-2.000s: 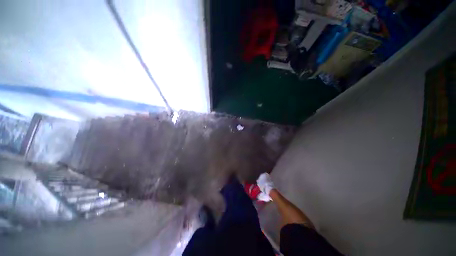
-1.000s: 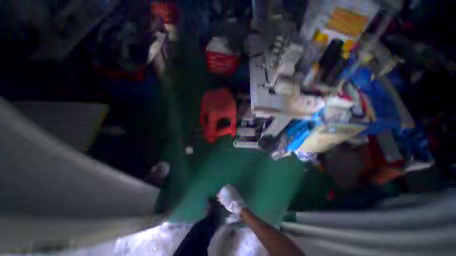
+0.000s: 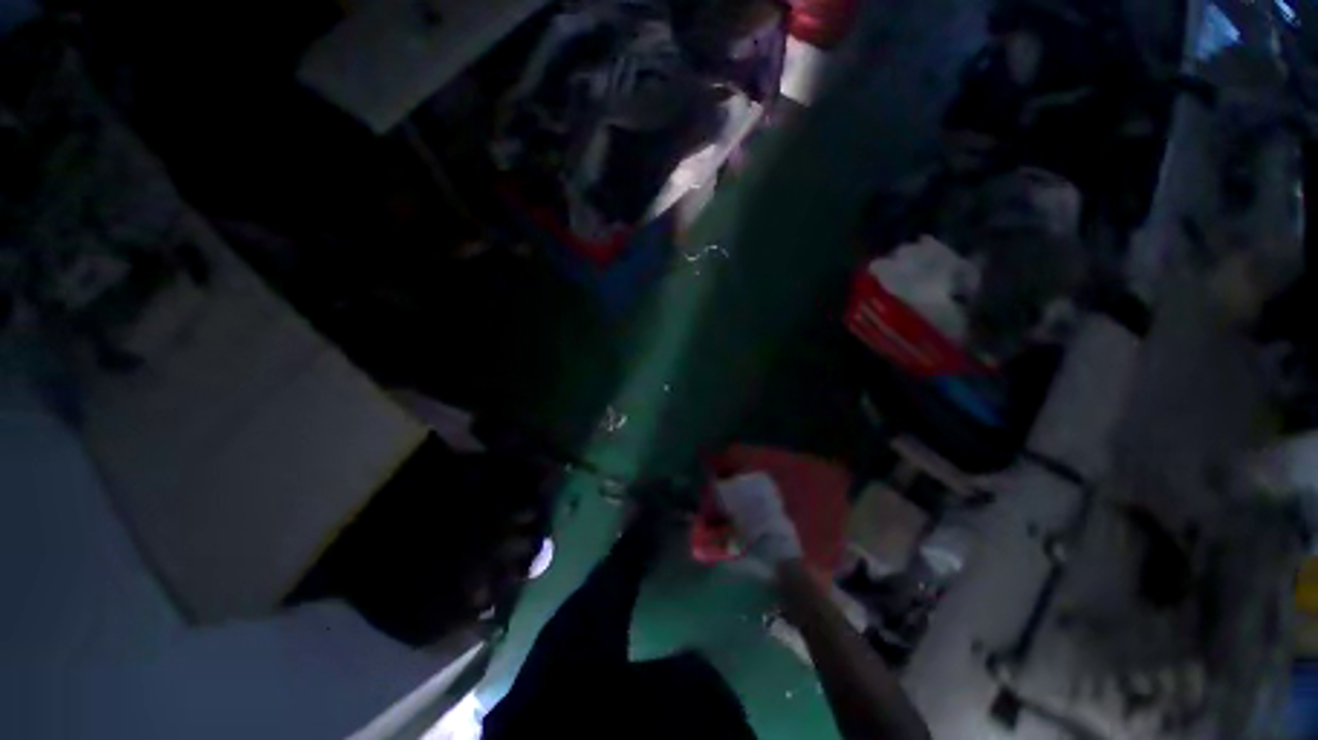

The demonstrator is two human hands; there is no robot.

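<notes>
My right hand [image 3: 757, 512], in a white glove, is low in the centre of the dim, blurred head view. It overlaps a red plastic stool [image 3: 820, 496]. I cannot tell whether it touches the stool or holds anything. The bare forearm comes in from the bottom right. My left hand is not in view. My dark-clothed leg is at the bottom centre, over the green floor [image 3: 688, 613].
Small light scraps [image 3: 613, 421] lie on the floor ahead. A red basket [image 3: 903, 327] with white material stands to the right. A pale tabletop [image 3: 217, 434] is at left. A dark heap of fabric [image 3: 600, 109] lies farther ahead. Cluttered worktables line the right.
The view has moved from the concrete landing through the doorway into the dim, green-floored room. The stool and basket are nearer, and my gloved hand now overlaps the stool.
</notes>
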